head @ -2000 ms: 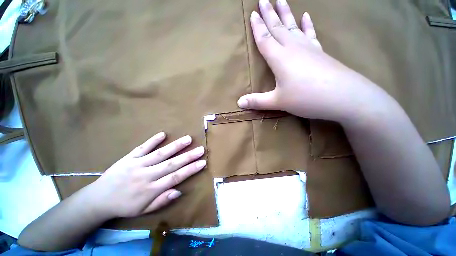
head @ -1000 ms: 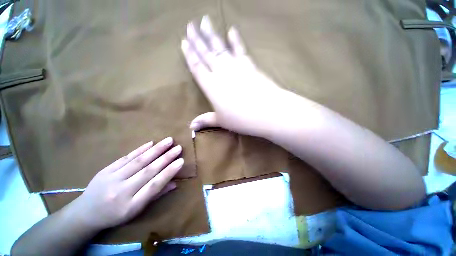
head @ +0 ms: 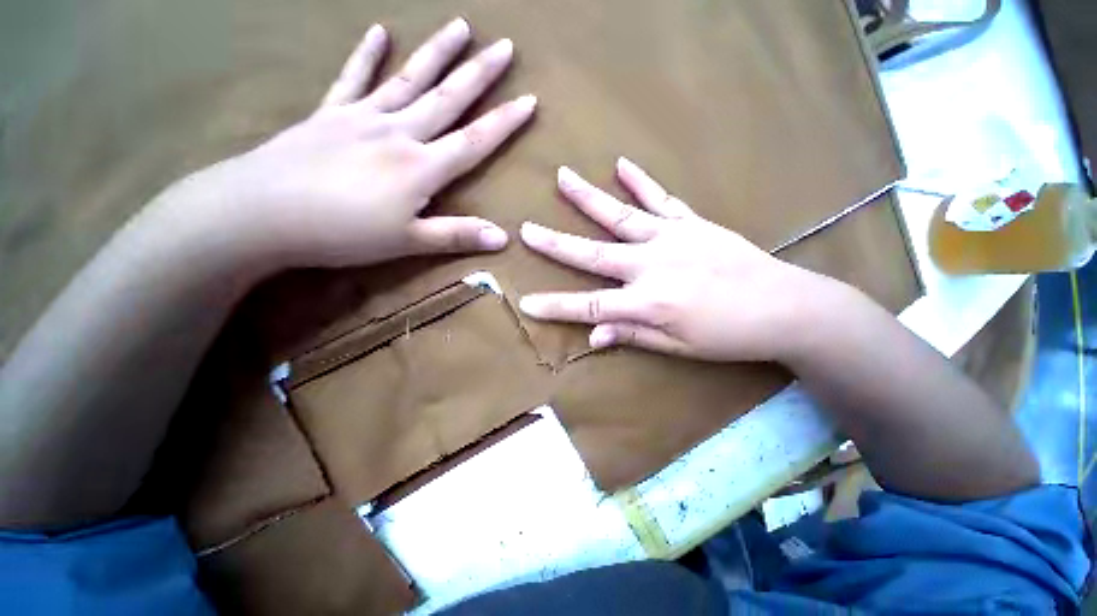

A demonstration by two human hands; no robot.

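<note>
A large brown bag body panel [head: 722, 96] lies flat with a square corner notch in its near edge. A matching lower panel layer [head: 421, 385] shows through that notch and has its own notch, where the white table shows. My left hand [head: 373, 169] lies spread on the upper panel above the notch, holding nothing. My right hand [head: 674, 277] lies spread on the panel just right of the notch, also holding nothing. Small white tabs sit at the notch corners, and loose threads show along its folded edge [head: 373, 337].
A glue bottle [head: 1010, 235] with amber liquid lies on its side on the white table [head: 950, 108] at the right. Brown material hangs over the table edge below it. Yellowish tape [head: 644, 517] marks the near edge. Blue-grey floor shows at the far right.
The view has turned and shifted to the right, showing the glue bottle fully. My left hand has moved from left of the notch to above it; my right hand has moved to its right side.
</note>
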